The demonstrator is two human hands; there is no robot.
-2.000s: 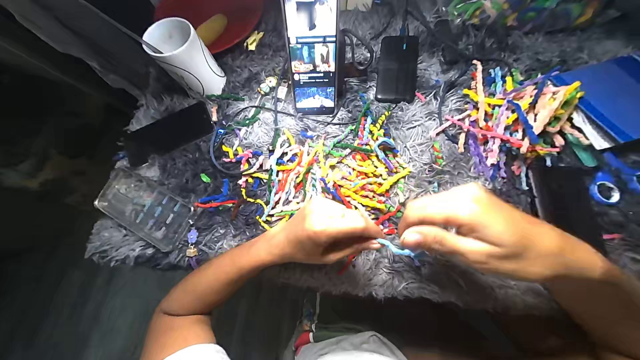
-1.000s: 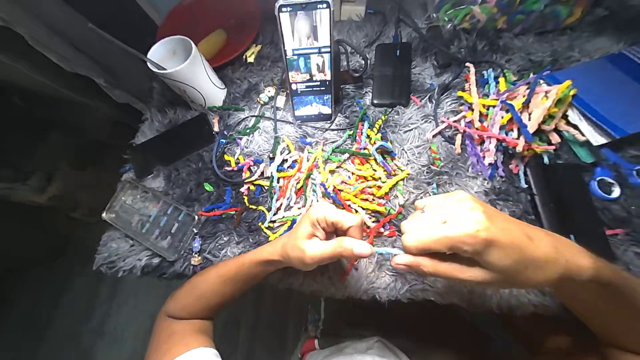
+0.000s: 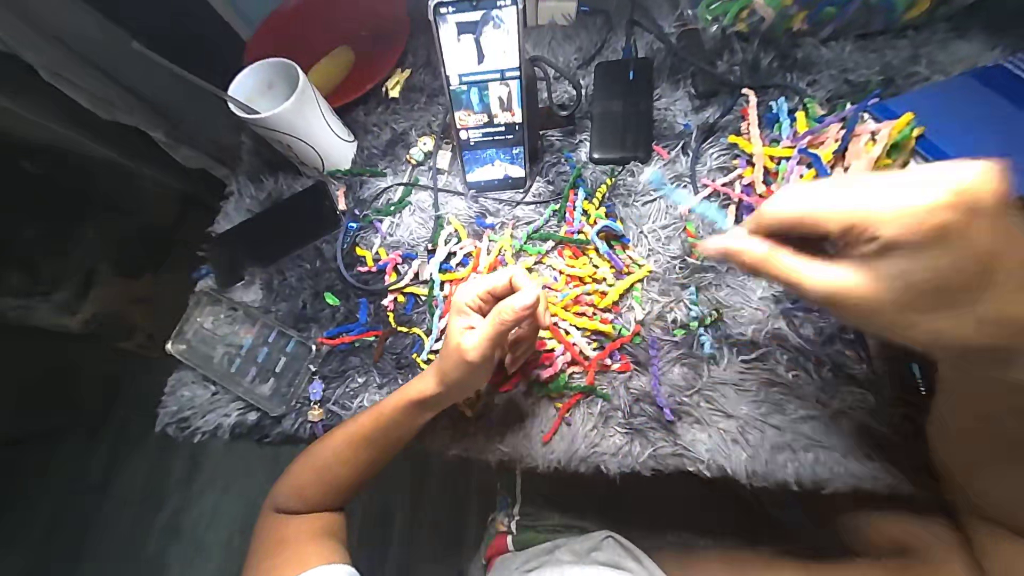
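A light blue fuzzy twisted strip [image 3: 690, 200], blurred, is pinched between the fingertips of my right hand [image 3: 872, 248], which is raised near a pile of coloured twisted strips [image 3: 824, 144] at the right. My left hand [image 3: 496, 324] rests over the near edge of the central heap of multicoloured fuzzy strips [image 3: 592, 280]. Its fingers are curled, and whether anything is inside them cannot be told. A purple strip [image 3: 658, 380] and a red strip [image 3: 564, 418] lie on the grey shaggy cover near the heap.
A lit smartphone [image 3: 484, 96] stands behind the heap, beside a black power bank [image 3: 622, 110] and cables. At the left are a white mug [image 3: 296, 116], a dark phone [image 3: 276, 232], a clear phone case [image 3: 240, 348] and a red plate [image 3: 376, 40]. A blue folder [image 3: 960, 112] lies right.
My right hand has moved away from my left, up and to the right, taking the light blue strip. Both hands were together at that strip before.
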